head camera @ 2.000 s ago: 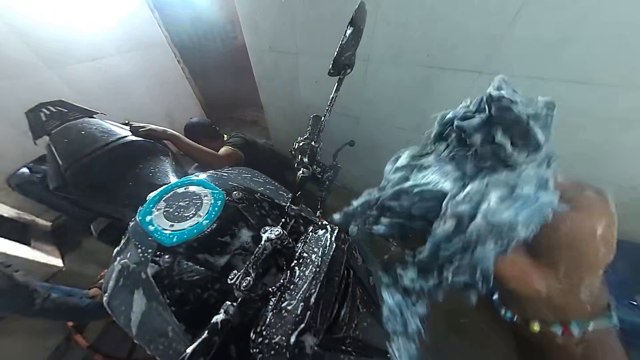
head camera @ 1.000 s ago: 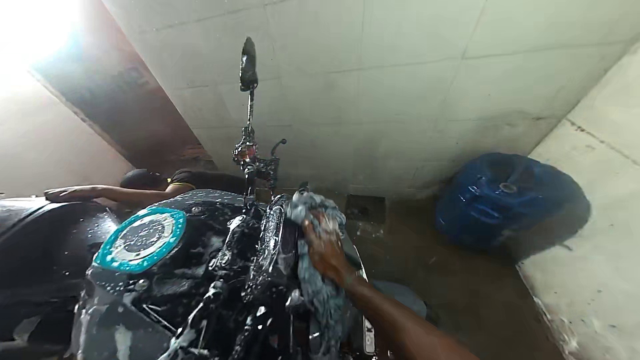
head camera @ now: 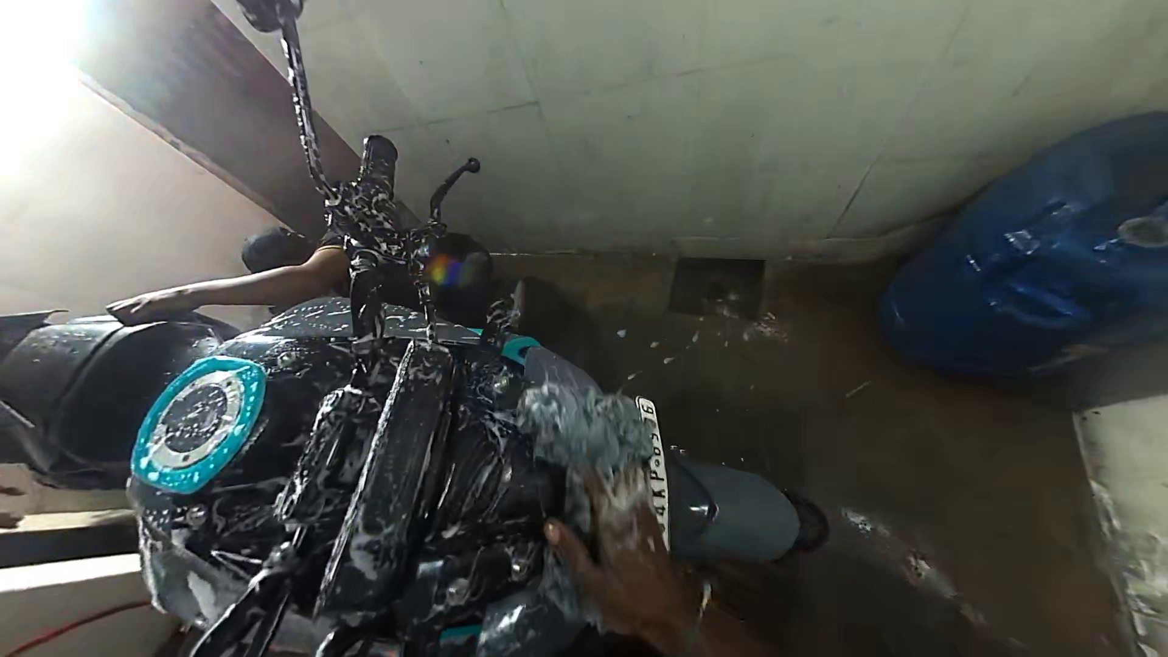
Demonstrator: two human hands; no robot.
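Note:
My right hand [head camera: 625, 547] comes in from the lower right, fingers forward on a wet, foamy grey-blue cloth [head camera: 584, 424]. The cloth lies against the front of a black motorcycle, between the handlebar area and the number plate [head camera: 653, 474]. The thumb is spread to the left, and the cloth partly hides the fingers. Soap suds cover the fuel tank [head camera: 292, 365], the handlebar [head camera: 370, 205] and the fork area. A teal ring surrounds the round fuel cap [head camera: 196, 424]. Below the plate the grey front mudguard [head camera: 735, 511] sticks out to the right. My left hand is not in view.
Another person's arm [head camera: 246, 285] reaches over the black seat [head camera: 119, 383] from behind the motorcycle. A mirror stalk [head camera: 306, 109] and a lever [head camera: 452, 187] stick up. A blue plastic drum [head camera: 1022, 265] stands at right on wet floor, by the wall. A floor drain [head camera: 716, 285] lies between.
Two seconds ago the cloth was in the air right of the motorcycle; one second ago it was on the front by the handlebar. Now it is beside the number plate. The view has shifted and come closer.

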